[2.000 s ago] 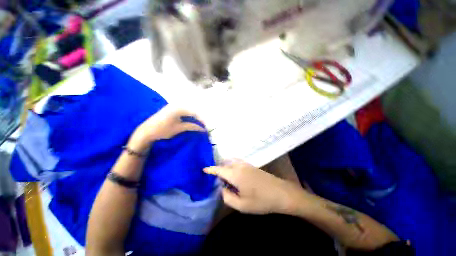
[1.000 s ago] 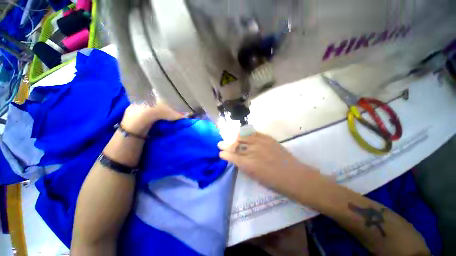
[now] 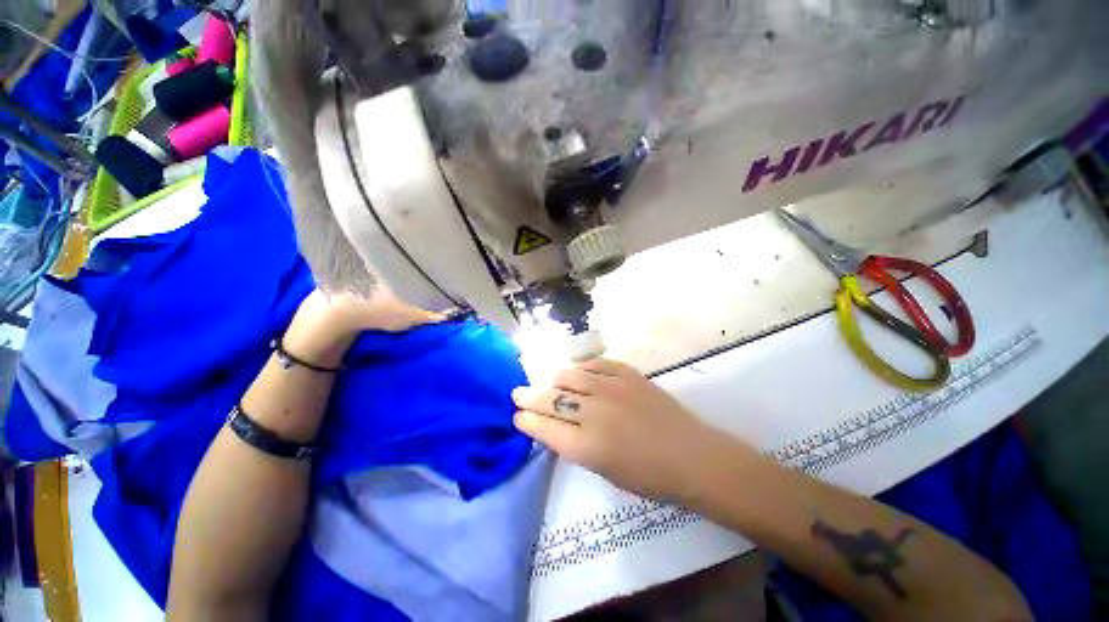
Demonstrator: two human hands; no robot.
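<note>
Bright blue cloth (image 3: 414, 401) lies left of the needle, its right edge by the brightly lit presser foot area (image 3: 547, 344) of the sewing machine (image 3: 681, 146). A pale grey-blue side (image 3: 426, 535) of the cloth shows below. My left hand (image 3: 371, 314) rests on the cloth, its fingers partly hidden behind the machine head. My right hand (image 3: 596, 419) is just right of the cloth's edge, thumb and fingertips close together at the needle area. Glare hides the needle, and I cannot tell whether the right fingertips grip the cloth.
Scissors (image 3: 870, 286) with red and yellow handles lie right of my right hand. A printed ruler scale (image 3: 791, 456) runs along the table's front edge. A green basket (image 3: 116, 201) of pink and black thread cones stands upper left. More blue cloth (image 3: 991, 510) hangs below the table at right.
From two seconds ago, the view has shifted to the machine head, and the cloth edge and both hands are now at the needle area. Over the last second the hands have barely moved.
</note>
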